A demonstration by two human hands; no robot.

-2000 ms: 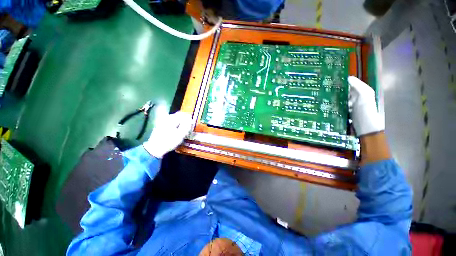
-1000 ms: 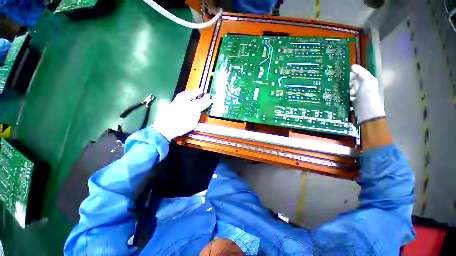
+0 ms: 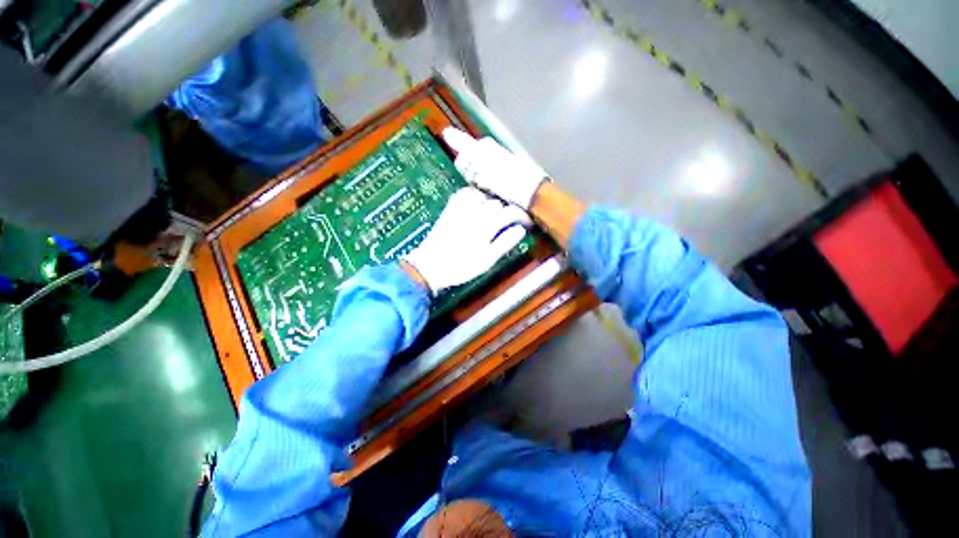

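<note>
The large green circuit board (image 3: 305, 257) lies in the orange square fixture frame (image 3: 226, 315) in front of me. A silvery bar (image 3: 473, 326) runs along the frame's near side. My left hand (image 3: 468, 240), in a white glove, lies over the board's right part, near its right edge. My right hand (image 3: 494, 170), also gloved, is at the board's far right edge, just beyond my left hand, with fingers towards the frame's corner. The gloves hide that edge, so I cannot tell whether either hand grips the board.
A grey robot arm (image 3: 168, 53) fills the upper left, with a pale hose (image 3: 137, 321) by the green bench (image 3: 116, 431). Another person's blue sleeve (image 3: 258, 95) is beyond the frame. A black bin with red inside (image 3: 889, 263) stands right. The cutters are partly cut off, lower left.
My left hand has moved from the frame's left side across to the board's right part. My right hand has shifted to the far right edge. The view has turned right.
</note>
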